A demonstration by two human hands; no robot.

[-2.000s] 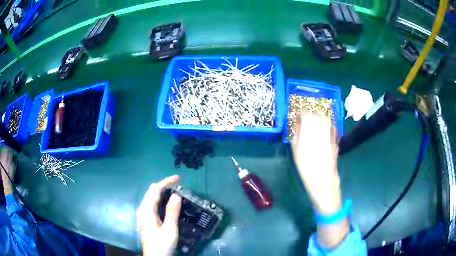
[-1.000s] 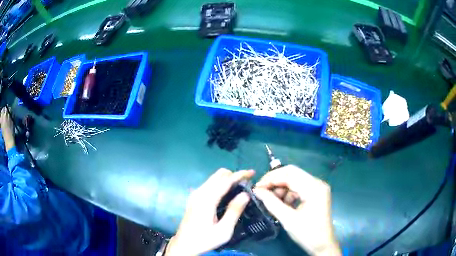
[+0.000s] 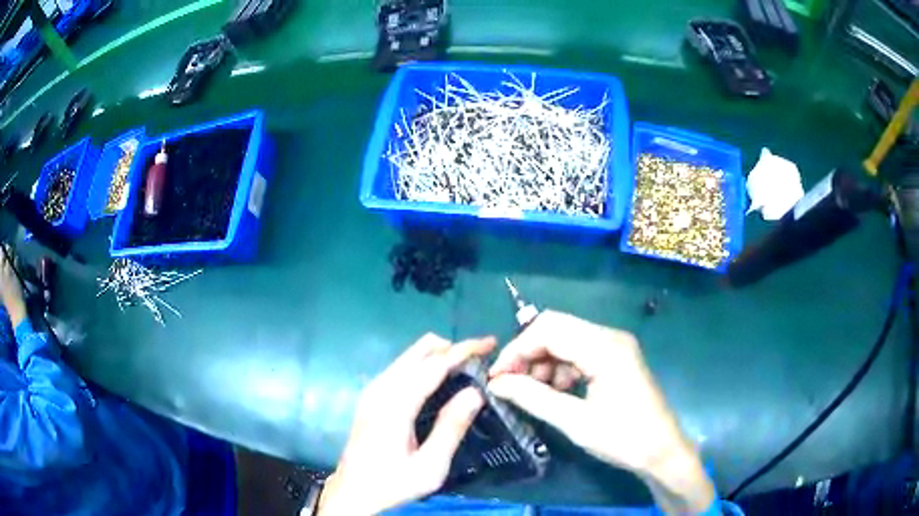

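A black ribbed housing (image 3: 490,450) lies near the bench's front edge. My left hand (image 3: 408,418) grips its left side, thumb over the opening. My right hand (image 3: 584,388) is at its upper edge, thumb and index finger pinched together at the rim. What those fingertips hold is too small to tell. The dispensing bottle (image 3: 525,313) lies just beyond my right hand, which hides its body; only the pale tip and collar show. Small brass fittings (image 3: 677,210) fill the small blue bin at right.
Pale thin leads (image 3: 504,151) fill the large blue bin. Black rings (image 3: 427,264) lie below it. The electric screwdriver (image 3: 801,227) and white tissue (image 3: 774,185) are at right. Left are a dark-filled bin (image 3: 191,191), loose leads (image 3: 144,285) and a blue-clad person (image 3: 55,423). Housings (image 3: 411,32) stand beyond.
My right hand has come from the brass bin to the housing, where both hands now meet. In the last second the hands have barely moved; the view has shifted slightly.
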